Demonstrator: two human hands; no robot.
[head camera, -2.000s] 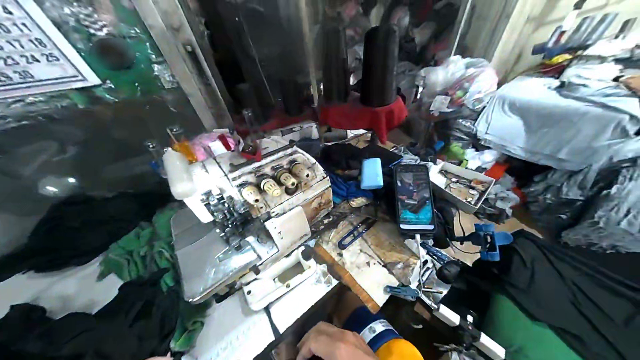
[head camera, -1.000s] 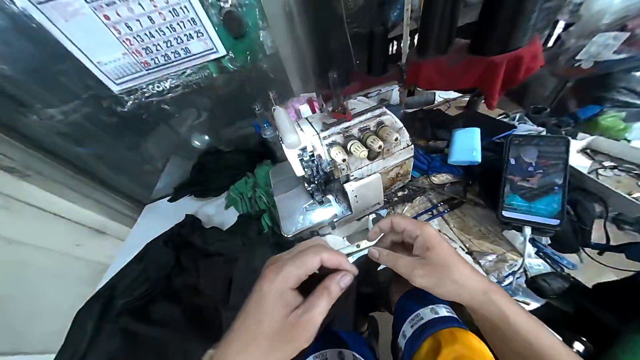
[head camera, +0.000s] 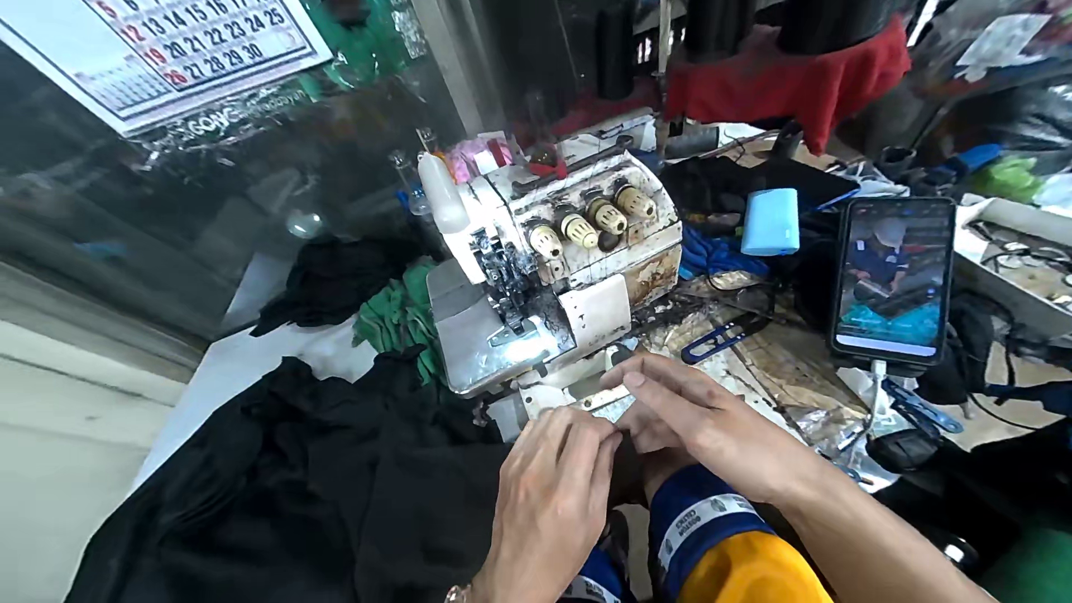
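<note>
An overlock sewing machine (head camera: 586, 243) stands on the worktable, its lamp lighting the metal plate at its left. In front of its base, my left hand (head camera: 557, 486) has bent fingers with the tips close to my right hand (head camera: 695, 410). The right fingers are bent over the machine's front edge. Something small and pale lies at the fingertips, but whether either hand grips it is hidden. Blue thread snips (head camera: 722, 337) lie right of the machine. Black fabric (head camera: 335, 486) spreads to the left of my left hand.
Green cloth (head camera: 402, 318) lies beside the machine plate. A phone (head camera: 894, 280) stands upright at the right with a cable plugged in, near a light blue box-shaped item (head camera: 770, 222). A white tray (head camera: 1022, 260) of small items is farther right. Red cloth (head camera: 779, 75) hangs behind.
Two seconds ago only one hand showed clearly at the bottom edge; now both are in front of the machine. A second ago a pale strip showed between the fingers. The view has swung a lot.
</note>
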